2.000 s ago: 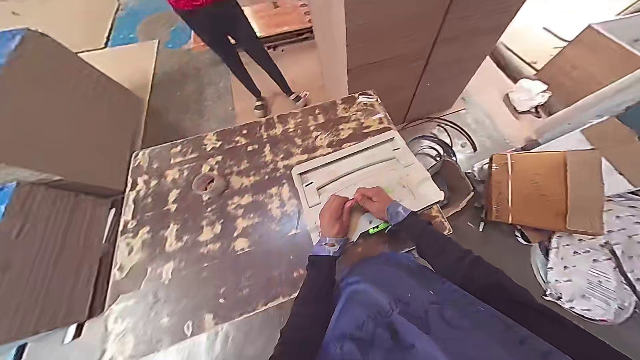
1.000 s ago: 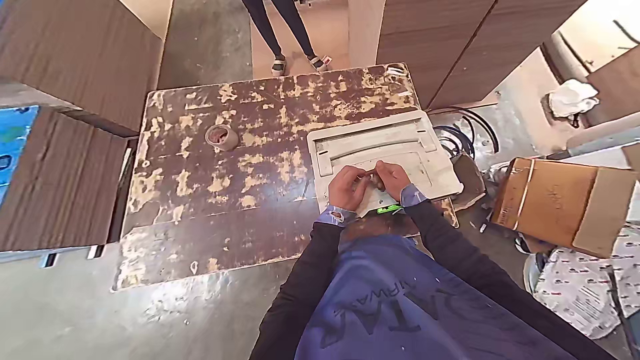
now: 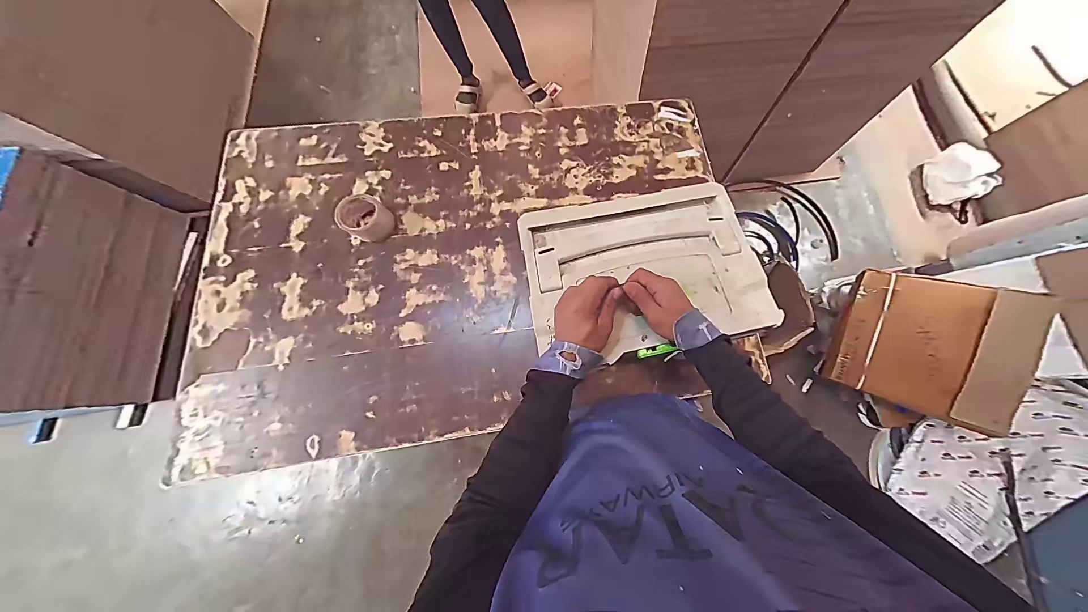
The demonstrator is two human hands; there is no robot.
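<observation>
My left hand and my right hand meet at the fingertips over a pale, recessed plastic panel. Something small and dark seems to lie between the fingers, too hidden to name. The panel rests on the right part of a worn, patchy brown table. A bright green object, possibly a cutter, lies at the panel's near edge, just below my hands. On the table's left half stands a small round roll or cup.
A person stands beyond the far table edge. Wood-grain panels rise behind and at left. Coiled cables, a strapped cardboard box and printed wrapping are on the right.
The view has shifted, bringing more of the floor at the near left into sight. My hands stay together over the panel, with only small finger movements.
</observation>
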